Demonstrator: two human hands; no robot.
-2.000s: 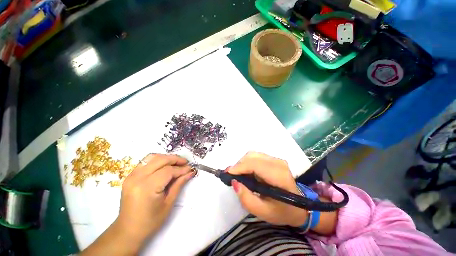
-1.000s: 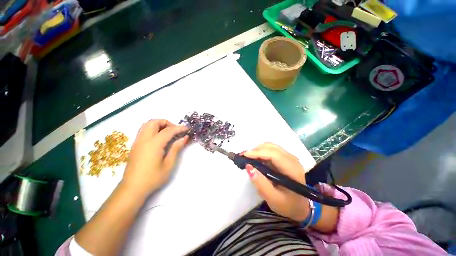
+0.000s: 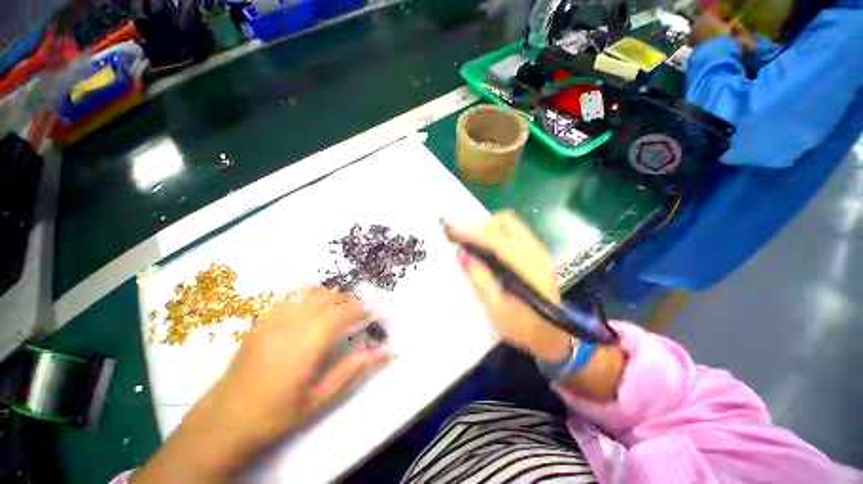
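My left hand [image 3: 298, 354] is over the lower left of the white board [image 3: 303, 203], fingers bent, with a small dark component [image 3: 375, 332] at its fingertips; blur hides whether it is gripped. My right hand [image 3: 511, 284] holds the black soldering iron [image 3: 530, 293] at the board's right edge, its tip end raised and blurred. The pile of dark components [image 3: 383, 257] lies mid-board, between my hands and a little beyond. The pile of gold-coloured pieces [image 3: 203, 304] lies at the board's left, partly behind my left hand.
A tan ring-like pot [image 3: 490, 163] stands right of the board, before a green tray [image 3: 579, 146] of tools and parts. A black fan [image 3: 662, 142] is at the right bench edge, near a person's blue sleeve [image 3: 757, 113]. A wire spool [image 3: 59, 383] lies at left.
The soldering iron has lifted off the dark pile and moved up and right with my right hand. My left hand has come down from the pile's edge. The view has shifted, showing the other person.
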